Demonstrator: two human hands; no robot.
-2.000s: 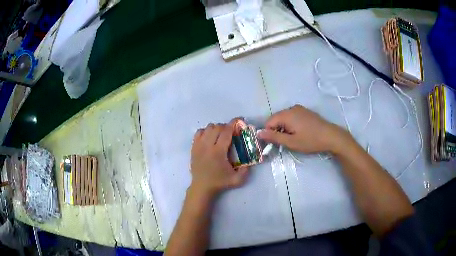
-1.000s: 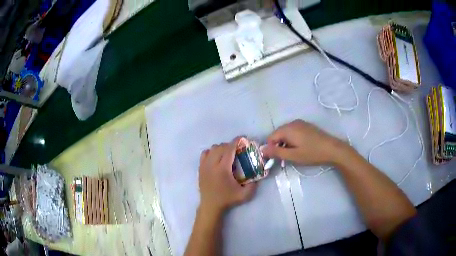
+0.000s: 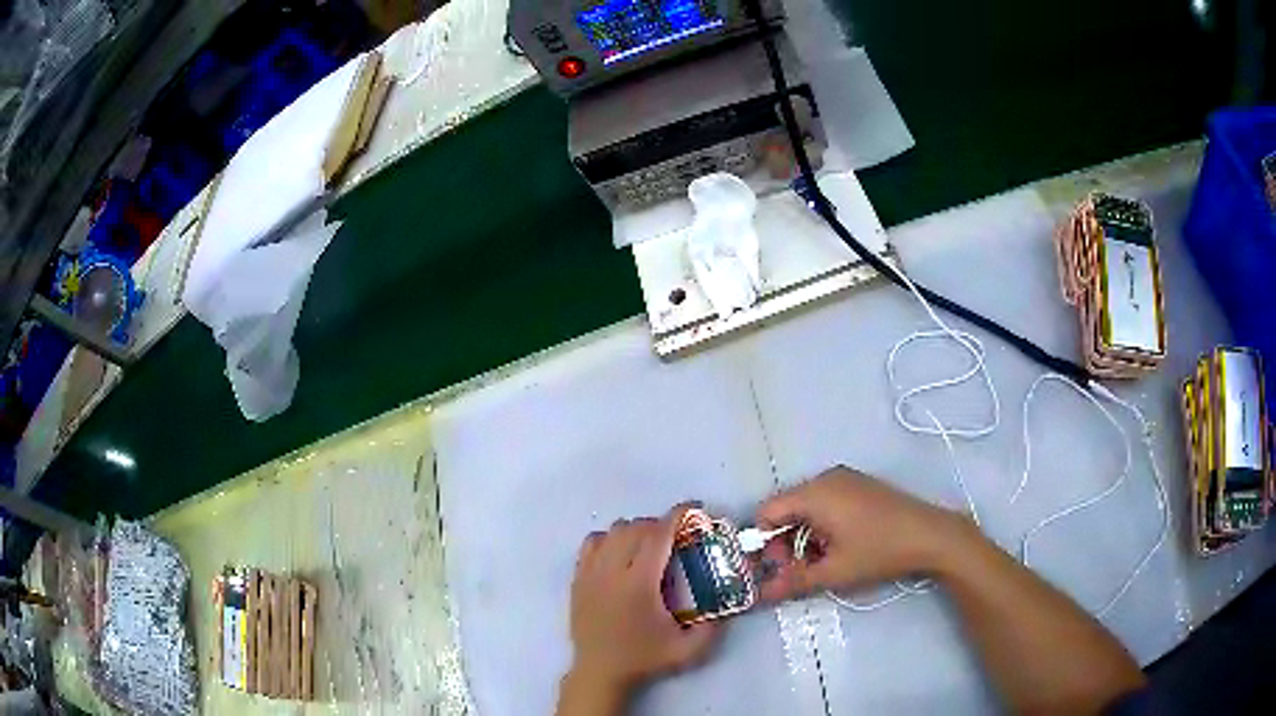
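Observation:
My left hand [image 3: 626, 604] is bare and holds an open power bank unit [image 3: 714, 576] upright over the white mat. The unit shows a pinkish shell rim, a dark module and a green board with metal parts. My right hand [image 3: 865, 534] pinches a white USB plug [image 3: 760, 537] at the unit's right edge. Whether the plug is seated in a port cannot be told. A thin white cord [image 3: 896, 593] runs from under my right hand across the mat to a black lead [image 3: 966, 316].
Stacked units stand at the right [image 3: 1124, 294], lower right [image 3: 1231, 445] and left [image 3: 266, 632]. A blue bin [image 3: 1234, 210] is at the right edge. A tester [image 3: 637, 35] with a lit screen sits above a white plate [image 3: 763, 301]. Crinkled silvery packing [image 3: 144, 623] lies far left.
The view has tilted up, so the bench things sit lower and the tester's screen now shows. The plug is now more visible between my right fingers and the unit; my left hand still holds the unit.

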